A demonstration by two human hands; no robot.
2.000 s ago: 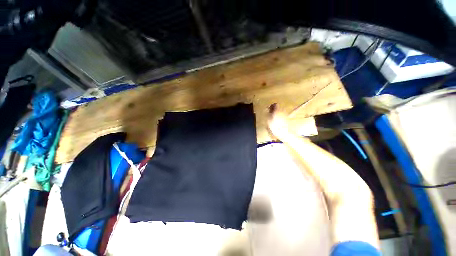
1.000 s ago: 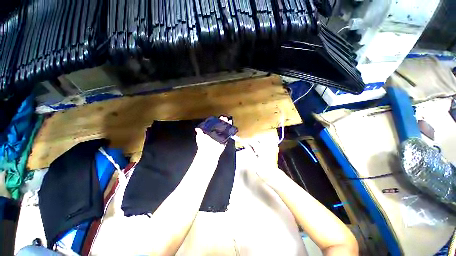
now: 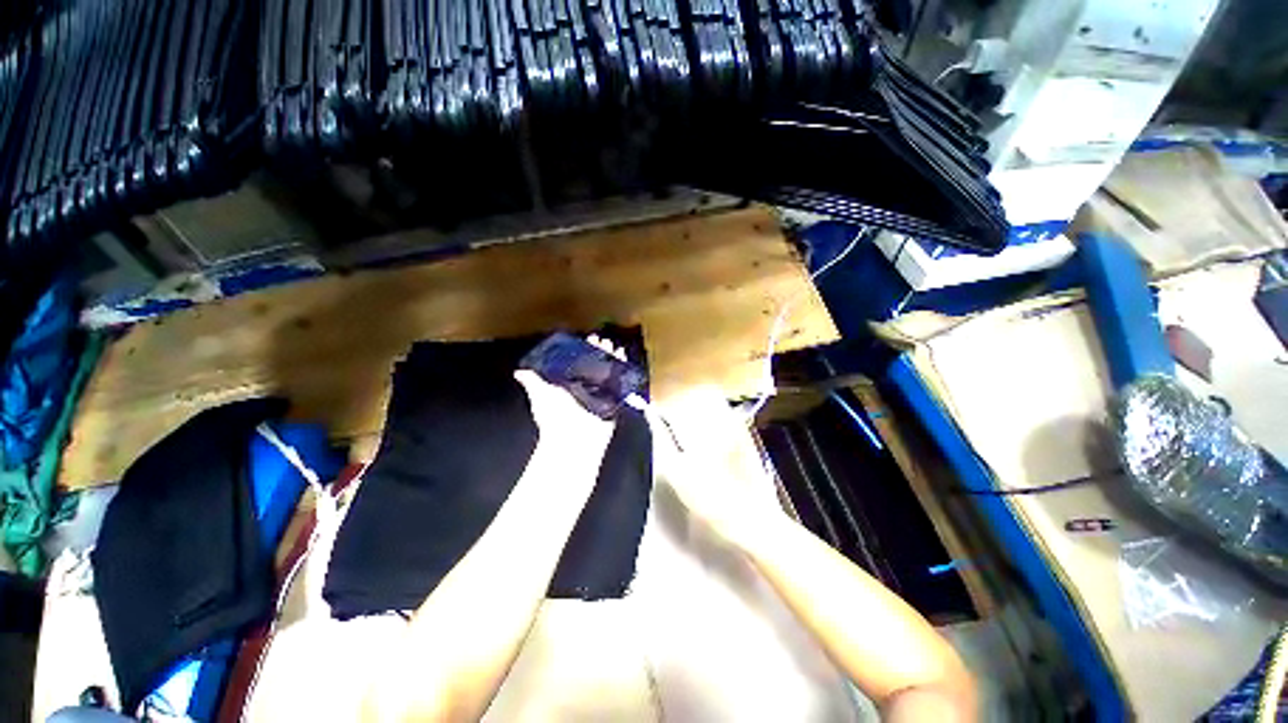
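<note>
My left hand [image 3: 565, 414] holds a dark smartphone [image 3: 583, 370], tilted, above the stack. My right hand [image 3: 702, 449] is at the phone's right end, with a thin white cord [image 3: 767, 381] at its fingers; it is overexposed, and its exact grip is hard to tell. The square black pressed stack [image 3: 438, 466] lies below the phone and my left forearm. A looser black pile [image 3: 184, 530] lies to the left over blue and red items. A white cord or tag [image 3: 304, 459] hangs between the two piles.
A bare wooden plank [image 3: 283, 339] runs behind the stack. Glossy black garments [image 3: 495, 85] hang above it. At right are a blue-edged table [image 3: 989, 516], a shiny wrapped long shape [image 3: 1201, 459] and a small dark red item [image 3: 1090, 524].
Two seconds ago only my right arm showed, reaching over the plank. Since then the phone has appeared in my left hand, my right hand has come to it, and the view has tilted up.
</note>
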